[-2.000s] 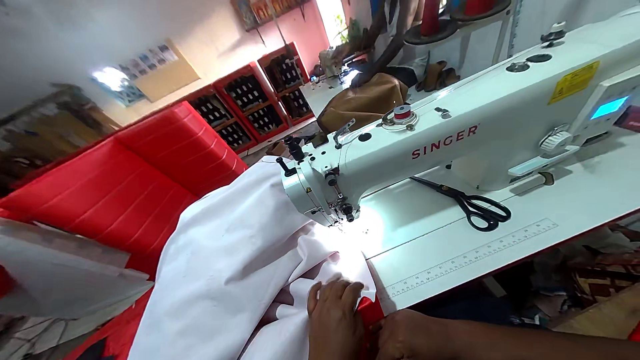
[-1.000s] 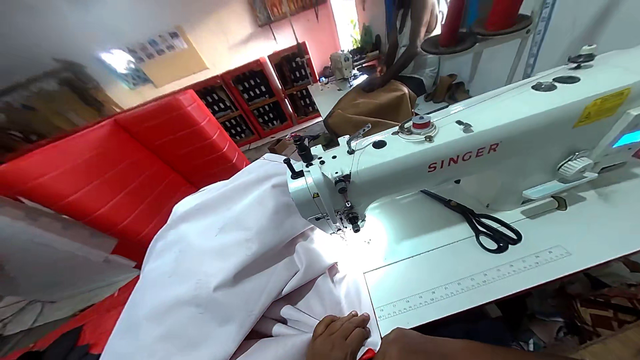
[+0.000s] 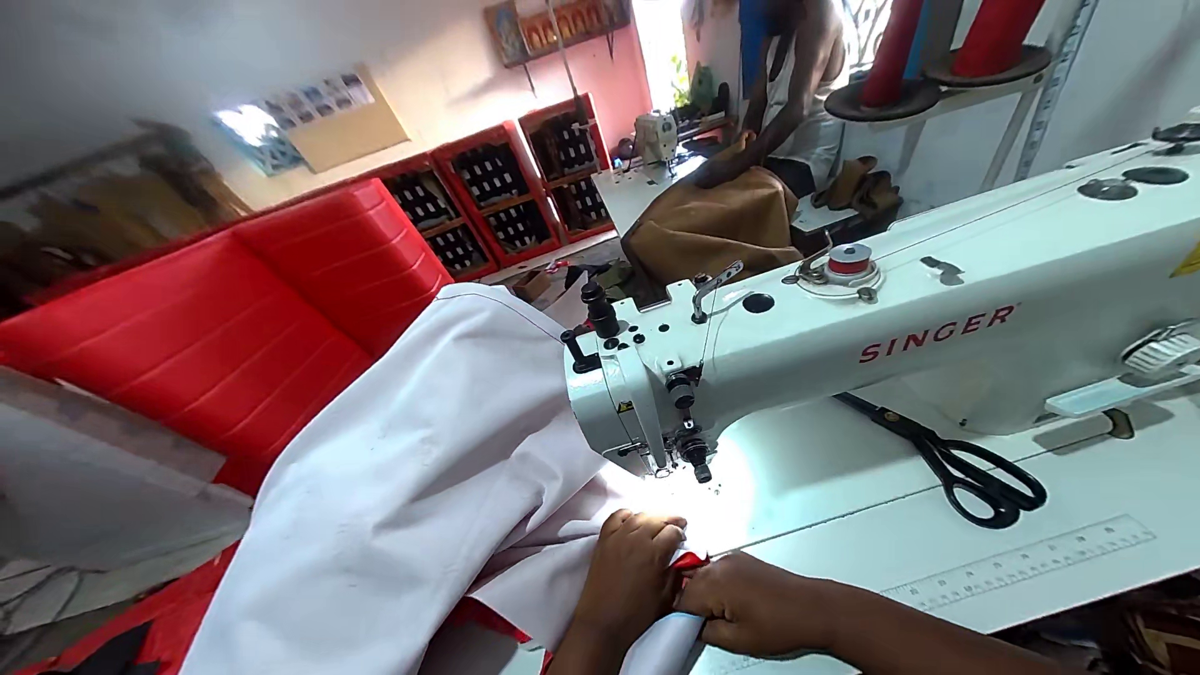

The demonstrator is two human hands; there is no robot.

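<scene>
White-backed fabric (image 3: 403,478) with a red face lies in a large heap to the left of and below the head of a Singer sewing machine (image 3: 806,347). My left hand (image 3: 637,562) presses on the fabric just in front of the lit needle area, fingers bent. Against it, my right hand (image 3: 750,600) grips the fabric's edge, where a bit of red face (image 3: 689,561) shows between the hands. The needle tip is lost in the bright glare. Black-handled scissors (image 3: 947,459) rest on the machine bed, right of my hands.
A printed ruler scale (image 3: 1022,562) runs along the table's front. Red quilted upholstery (image 3: 225,328) stands at the left. Behind the machine, another person handles brown material (image 3: 722,225) at a second table (image 3: 628,192). Red thread cones (image 3: 891,56) stand at the upper right.
My hands have come up into fuller view near the needle area, close together on the fabric. The person behind, mostly hidden two seconds ago, shows more now.
</scene>
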